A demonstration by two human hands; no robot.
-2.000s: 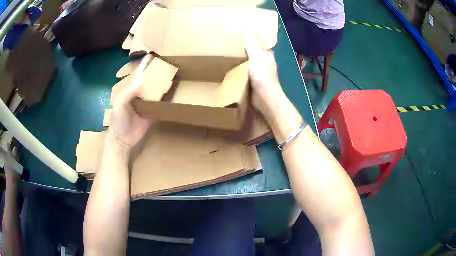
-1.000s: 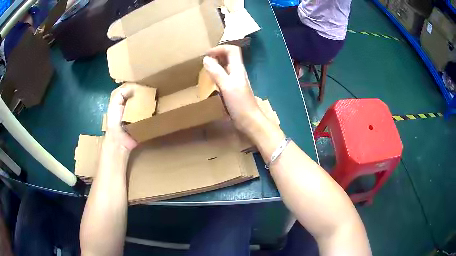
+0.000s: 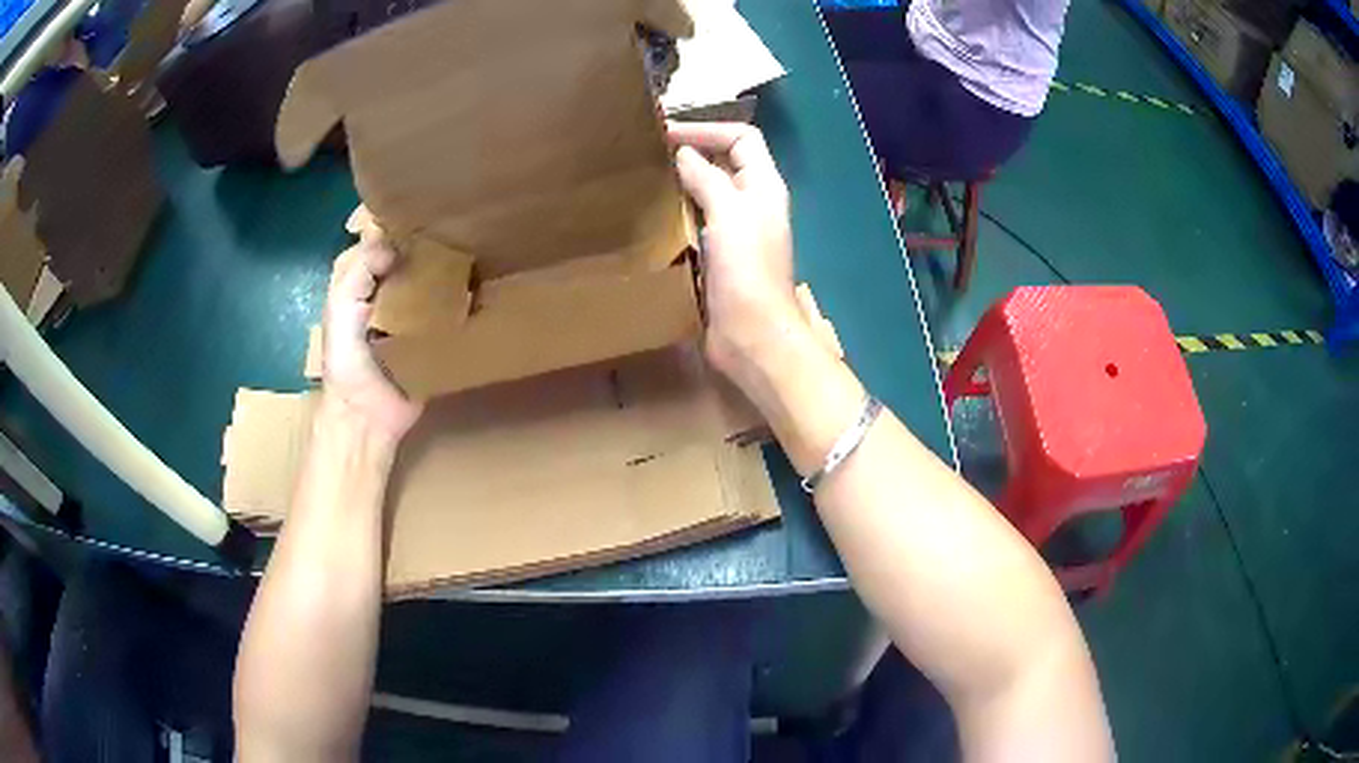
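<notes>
A part-folded brown mailer box (image 3: pixel 544 331) is held tilted above a stack of flat box blanks (image 3: pixel 552 492) at the table's near edge. Its lid panel (image 3: pixel 507 134) stands raised at the back, with a rounded flap at its upper left. A side flap (image 3: pixel 425 286) is folded inward at the left end. My left hand (image 3: pixel 362 336) grips the box's left end. My right hand (image 3: pixel 738 239) grips its right end, with fingers at the corner by the lid's base. The box's floor is mostly hidden.
The green table (image 3: pixel 224 283) holds more cardboard (image 3: pixel 723 60) farther back and a dark brown case (image 3: pixel 283 75) at the far left. A cream tube (image 3: pixel 119 432) rises at left. A red plastic stool (image 3: pixel 1095 403) stands at right. A seated person (image 3: pixel 976 60) is beyond the table.
The lid panel has swung up from lying back to standing upright. The box has turned to face me more squarely. My right hand has shifted from the right flap to the box's right end.
</notes>
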